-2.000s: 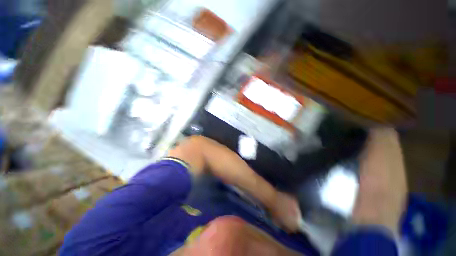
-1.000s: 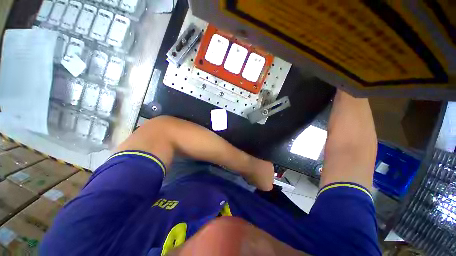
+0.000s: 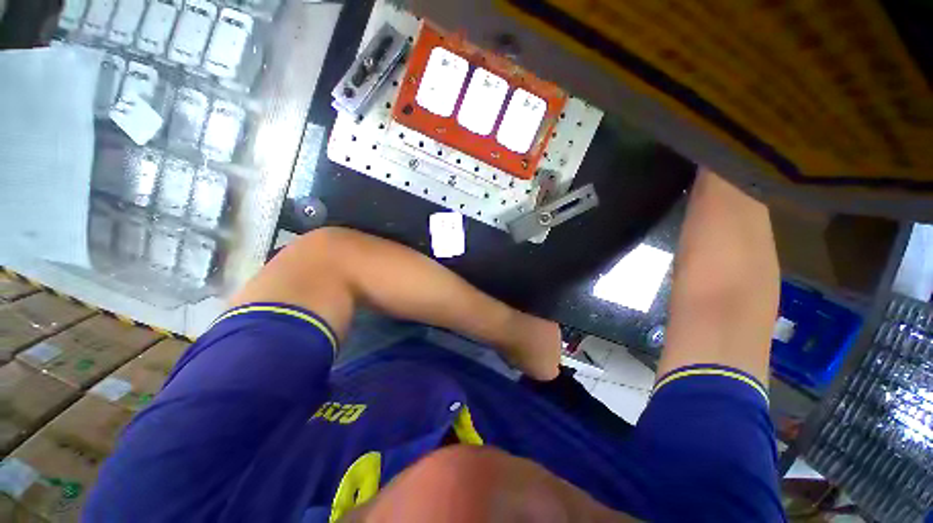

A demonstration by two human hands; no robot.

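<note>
The orange-red marking fixture (image 3: pixel 465 139) sits on the perforated base plate (image 3: pixel 381 155), with three white plastic housings (image 3: pixel 482 101) showing in its row; the laser head covers what lies beyond. One loose white housing (image 3: pixel 446 234) lies on the black table in front of the plate. My left hand (image 3: pixel 539 348) is at the near table edge, by a small black object (image 3: pixel 566 386); its fingers are hidden, so its grip cannot be told. My right forearm reaches up under the laser head, and my right hand is hidden.
The laser head (image 3: pixel 706 92) hangs at upper right. Slotted clamp bars (image 3: pixel 553 212) stand either side of the fixture. Blister trays (image 3: pixel 176 179) with housings and a white paper sheet (image 3: pixel 43 153) are at left. A blue bin (image 3: pixel 818 332) and stacked clear trays (image 3: pixel 888 409) are at right.
The view was blurred and tilted two seconds ago and is now steadier. Since one second ago the fixture and loose housing sit slightly higher in view. Both arms look nearly unmoved.
</note>
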